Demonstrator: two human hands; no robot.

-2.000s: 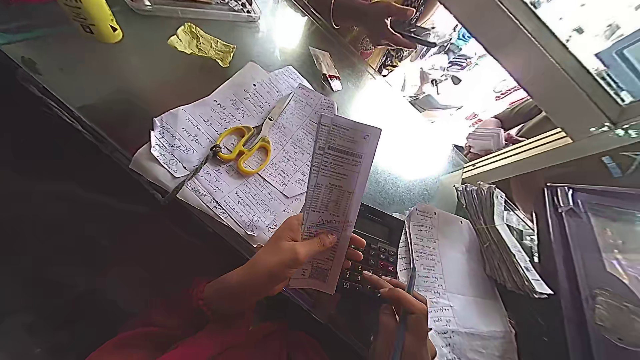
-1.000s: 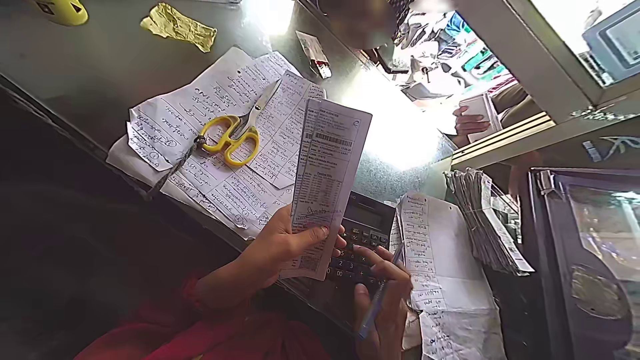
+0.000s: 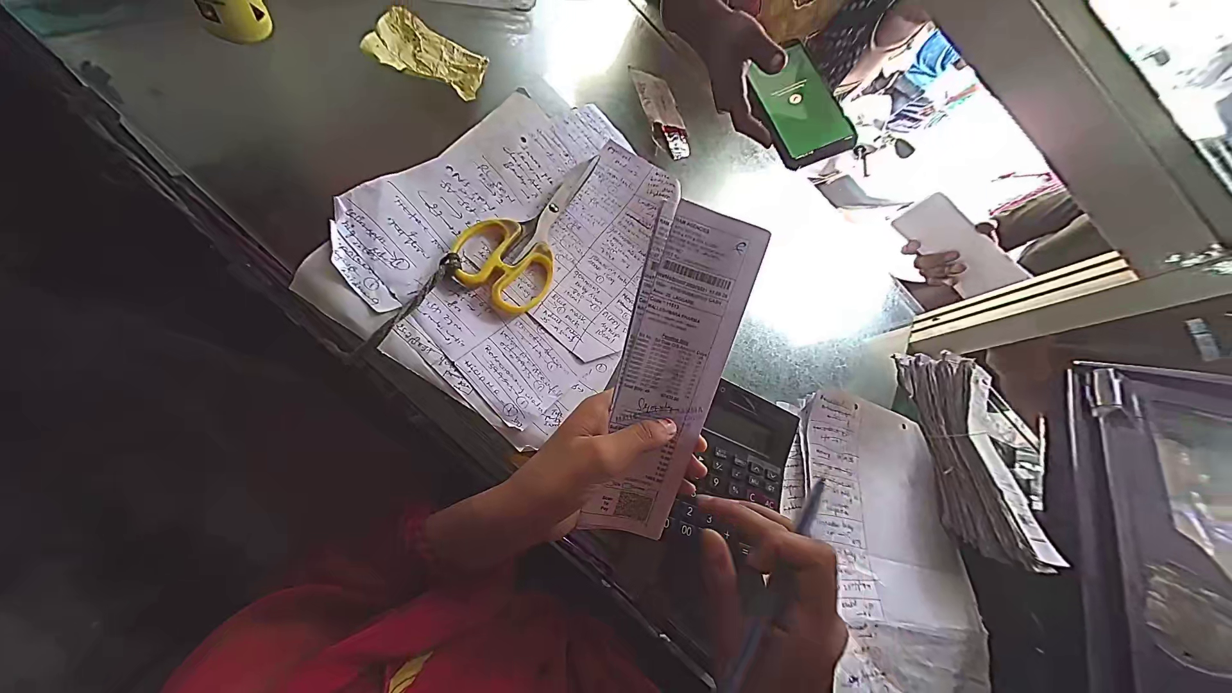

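My left hand (image 3: 587,467) grips a long printed paper slip (image 3: 688,337), thumb on its front and fingers behind. The slip partly covers a black desk calculator (image 3: 746,438). Over the calculator's lower keys is my right hand (image 3: 780,587), its fingers curled, with a blue pen (image 3: 770,597) held in it; whether a finger presses a key I cannot tell. To the left, scissors with yellow handles (image 3: 510,265) lie on handwritten sheets (image 3: 481,356), a dark cord tied to one handle. More handwritten paper (image 3: 895,539) lies right of the calculator.
A banded bundle of papers (image 3: 972,457) stands at the right. Crumpled yellow paper (image 3: 423,50), a small packet (image 3: 661,114) and a yellow container (image 3: 236,17) are on the glass counter. Beyond it, one person's hand (image 3: 727,58) holds a green-screened phone (image 3: 801,104); another hand holds a pale card (image 3: 958,245).
The other person's phone, dark-screened two seconds ago and out of sight one second ago, shows again with a green screen. My left hand keeps holding the slip; my right fingers have shifted over the calculator.
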